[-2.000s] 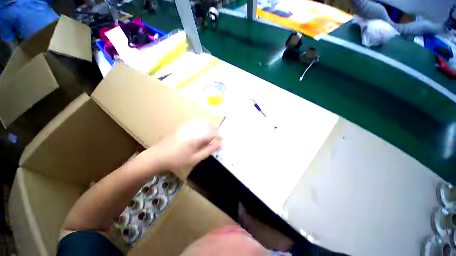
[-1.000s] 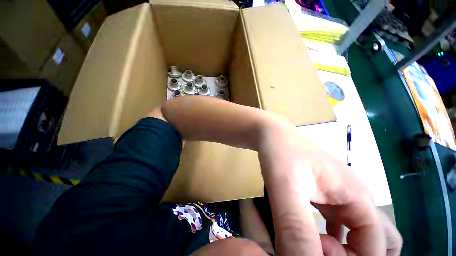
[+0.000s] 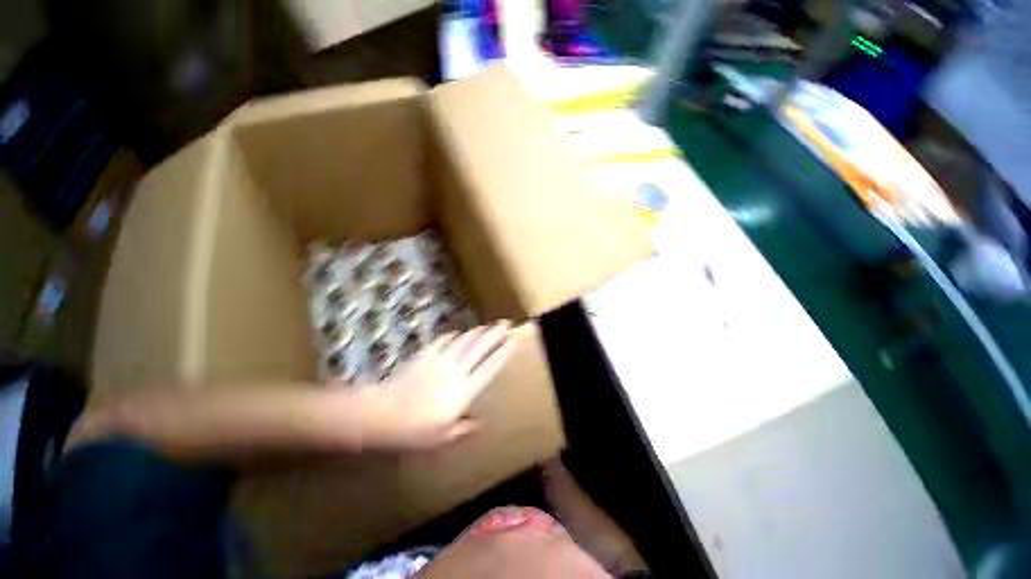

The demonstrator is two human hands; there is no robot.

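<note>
A large brown open carton (image 3: pixel 328 153) stands at the left and centre, flaps up. Pale flanged housings with dark openings (image 3: pixel 381 296) stand in rows on its floor; they are blurred. My bare left hand (image 3: pixel 452 385) reaches across the carton from the left. It lies palm down at the near flap (image 3: pixel 514 424), fingers extended, holding nothing. Of my right side, only a blurred strip of skin (image 3: pixel 588 520) shows at bottom centre, between flap and bench. The fingers cannot be made out.
A pale workbench (image 3: pixel 724 373) runs along the carton's right, with a tape roll (image 3: pixel 651 199) and yellow strips (image 3: pixel 611 96) on it. A green conveyor belt (image 3: pixel 837 266) lies beyond, with an orange-yellow sheet (image 3: pixel 865 158) across it. A metal post (image 3: pixel 678 57) stands at the back.
The view has swung round and is blurred. My left hand was raised over the bench side a second ago; now it is lower on the near flap. The rows of housings show more fully.
</note>
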